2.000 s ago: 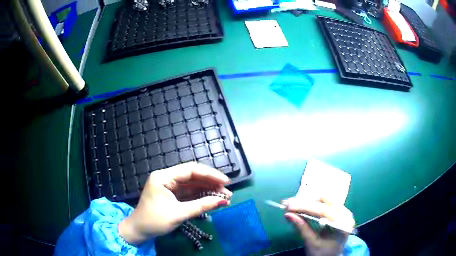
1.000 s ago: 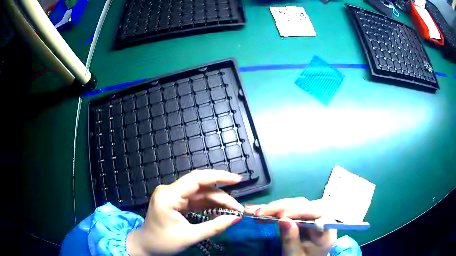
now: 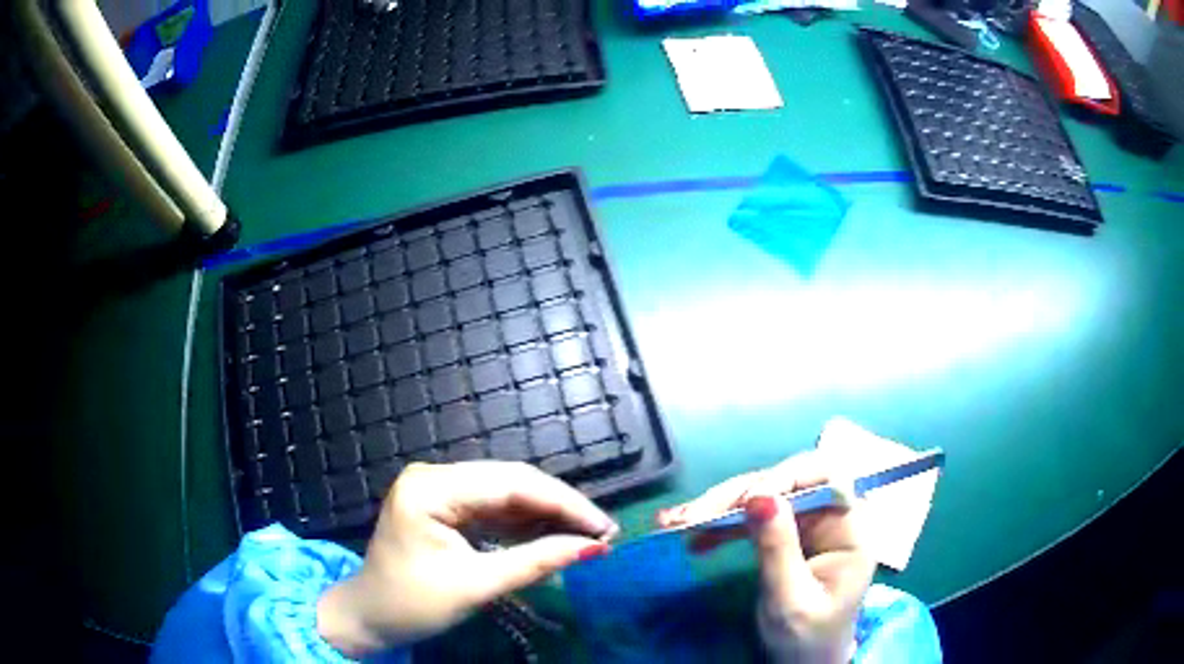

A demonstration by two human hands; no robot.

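Note:
My left hand (image 3: 455, 551) is bare, at the near edge of the black pocketed tray (image 3: 442, 350), with thumb and forefinger pinched together. The segmented metal string between its fingers is hardly visible now. My right hand (image 3: 792, 545) holds the tweezers (image 3: 799, 503), whose tip points left toward my left fingertips; whether it touches them cannot be told. More segmented metal strings (image 3: 517, 623) lie on the mat below my left hand, partly hidden. A blue mesh sheet (image 3: 636, 603) lies between and below the hands.
A white pad (image 3: 909, 519) lies partly behind my right hand. A teal-blue sheet (image 3: 789, 214), another white pad (image 3: 723, 74), a far black tray (image 3: 442, 65) and a right-hand black tray (image 3: 987, 130) lie beyond. Pale upright tubes (image 3: 130, 143) stand at left.
Over two seconds, my right hand and the tweezers came left toward my left hand. Since one second ago the tweezers have tilted, their rear end higher, and the left fingers have closed more.

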